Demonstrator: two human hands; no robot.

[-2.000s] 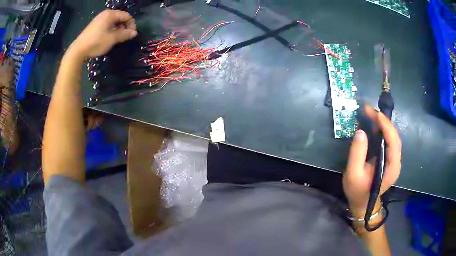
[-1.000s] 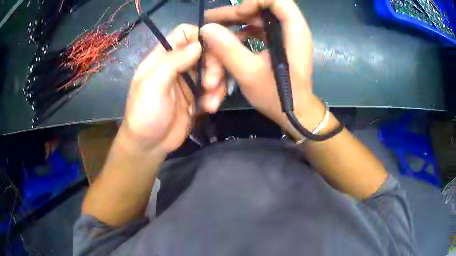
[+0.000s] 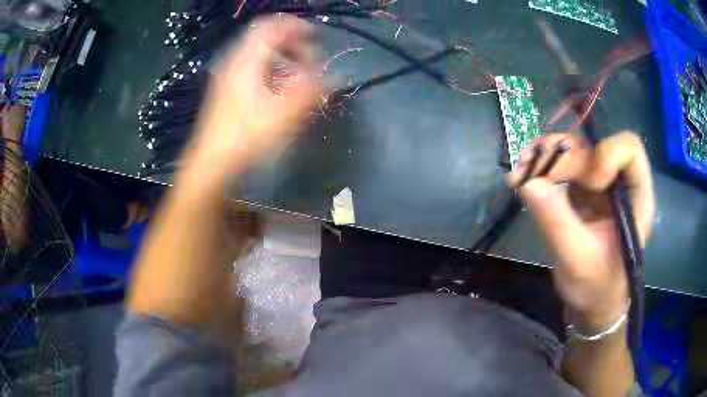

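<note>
My right hand (image 3: pixel 581 174) holds the soldering iron (image 3: pixel 570 66), whose tip end points up and is blurred. The same hand also holds a black cable (image 3: pixel 500 225) with red wire ends (image 3: pixel 595 94) above its fingers. The PCB panel strip (image 3: pixel 518 112) lies just left of my right hand, its lower end partly hidden by the fingers. My left hand (image 3: pixel 267 85) is blurred over the bundle of black cables (image 3: pixel 182 105) and covers most of the red wire tangle. Whether it holds anything cannot be told.
A blue tray (image 3: pixel 682 116) with green boards stands at the right edge. Another green strip (image 3: pixel 577 12) lies at the top right. A cream scrap (image 3: pixel 343 207) is at the bench's front edge. Black cables (image 3: pixel 399 54) cross at the upper middle. Another person's arm (image 3: pixel 14 170) shows at far left.
My hands were together at the middle holding black cables; they have parted. My left hand has moved to the cable bundle, my right to beside the strip. The view has shifted.
</note>
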